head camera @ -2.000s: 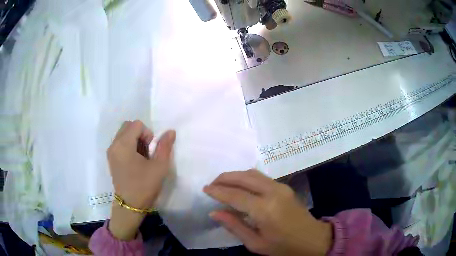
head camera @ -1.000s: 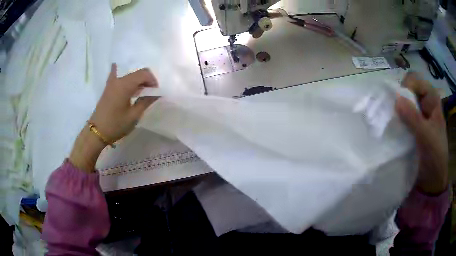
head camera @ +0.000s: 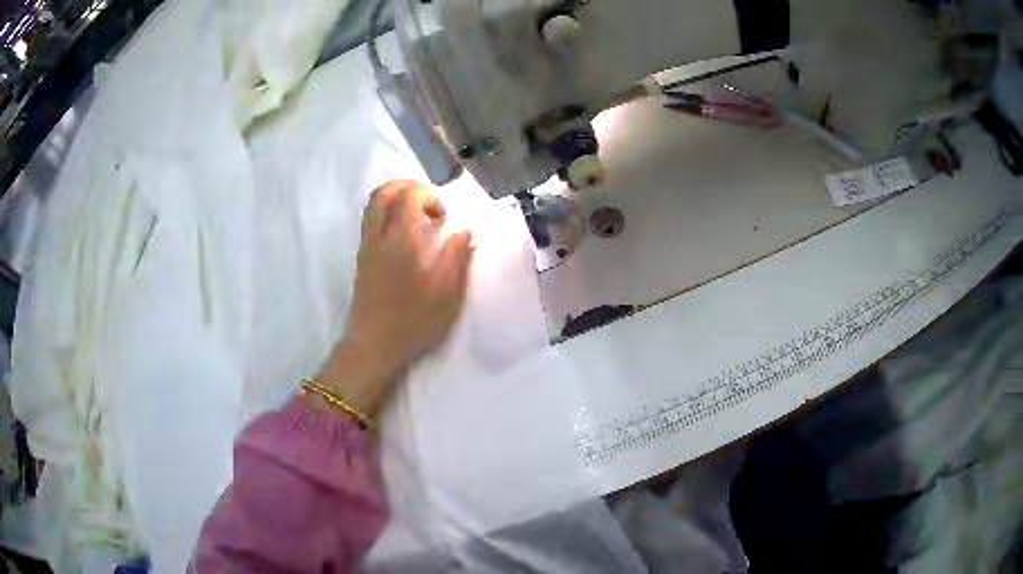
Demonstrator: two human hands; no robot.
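Note:
My left hand (head camera: pixel 409 264) lies on the white fabric panel (head camera: pixel 494 415), left of the presser foot, with its fingers bent near the lamp glow. Whether it pinches the cloth I cannot tell. The panel runs from the needle area down over the table's front edge. The presser foot (head camera: pixel 530 213) is beside the panel's right edge, partly in glare. The machine head (head camera: pixel 482 101) stands over the work, with a cream knob (head camera: pixel 586 172) low on it. My right hand is out of the picture.
Pink-handled thread snips (head camera: pixel 735 107) and a pale stick-like tool (head camera: pixel 821 137) lie on the bed at the right, near a white printed label (head camera: pixel 869 182). Heaped white and cream cloth (head camera: pixel 101 336) covers the left side. Ruler scales (head camera: pixel 785 357) run along the front edge.
The panel, held up between both hands a second ago, now lies flat left of the needle. My left hand has moved up and right beside the foot. My right hand has left the picture.

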